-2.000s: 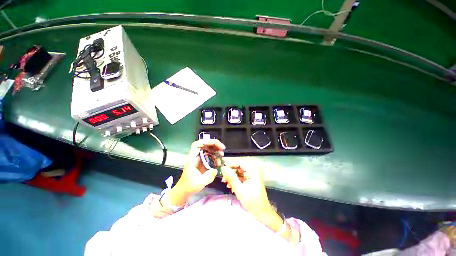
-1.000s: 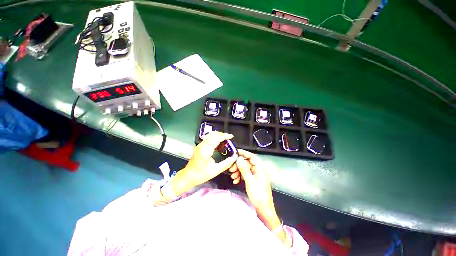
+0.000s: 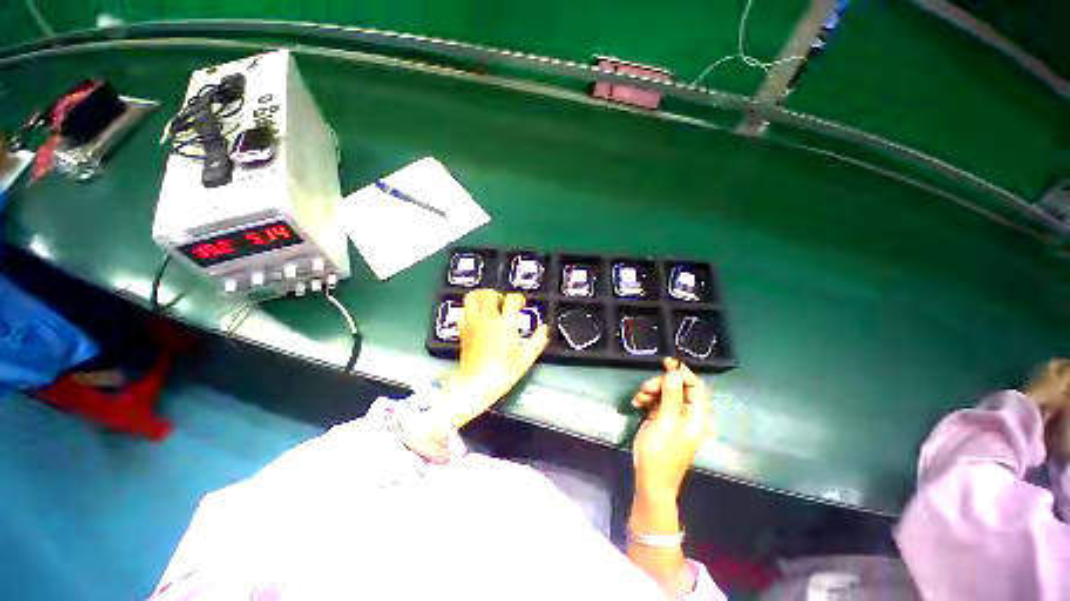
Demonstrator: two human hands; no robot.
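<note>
The black ten-pocket tray (image 3: 610, 363) lies near the bench's front edge. The back row holds watch units with small white lit screens; three dark-faced units sit at the right of the front row. My left hand (image 3: 491, 352) is over the left part of the front row, its fingers and thumb around a lit watch unit (image 3: 530, 321) in the second pocket; the fingers partly hide it. Another lit unit (image 3: 447, 319) lies in the first pocket. My right hand (image 3: 671, 423) is just in front of the tray's right part, fingertips pinched together, with nothing visible in them.
A power supply (image 3: 249, 200) with red digits stands at the left, a coiled black cable (image 3: 214, 153) and a small device (image 3: 254, 146) on top. Paper (image 3: 399, 241) with a pen (image 3: 411, 200) lies between it and the tray. Another person's pink sleeve (image 3: 980, 493) is at the right edge.
My left hand has moved the watch unit from in front of the tray into the empty second front pocket. My right hand has parted from it and moved right. Another person's arm now shows at right.
</note>
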